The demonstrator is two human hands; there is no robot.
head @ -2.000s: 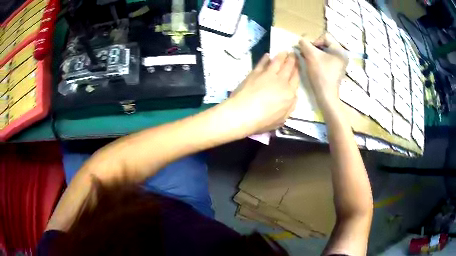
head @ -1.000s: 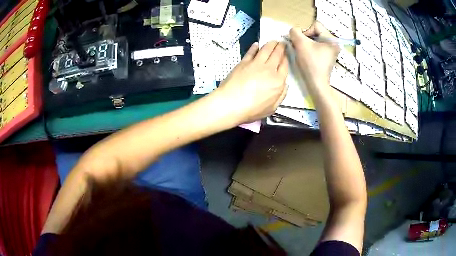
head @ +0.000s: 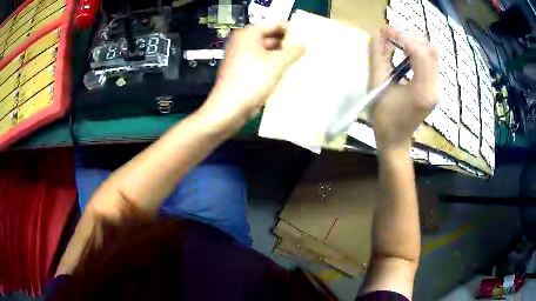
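Observation:
A pale, plain paper slip (head: pixel 320 79) is lifted and tilted in front of me. My left hand (head: pixel 253 67) pinches its upper left edge between thumb and fingers. My right hand (head: pixel 405 88) is to the right of the paper and holds a slim pen (head: pixel 367 106), with a pale barrel and a dark end. The pen lies slanted across the paper's lower right part. Whether my right fingers also touch the paper's right edge is unclear.
The black test fixture (head: pixel 135 97) with a metal latch is at left, a red tray (head: pixel 63 76) of yellow boards further left. Cardboard (head: pixel 355 14) with rows of white boards (head: pixel 452 76) is at right. More cardboard (head: pixel 329 206) lies on the floor.
The paper has come up off the cardboard in my left hand, which has moved left and up. My right hand has opened out to the right, and the pen now points down-left.

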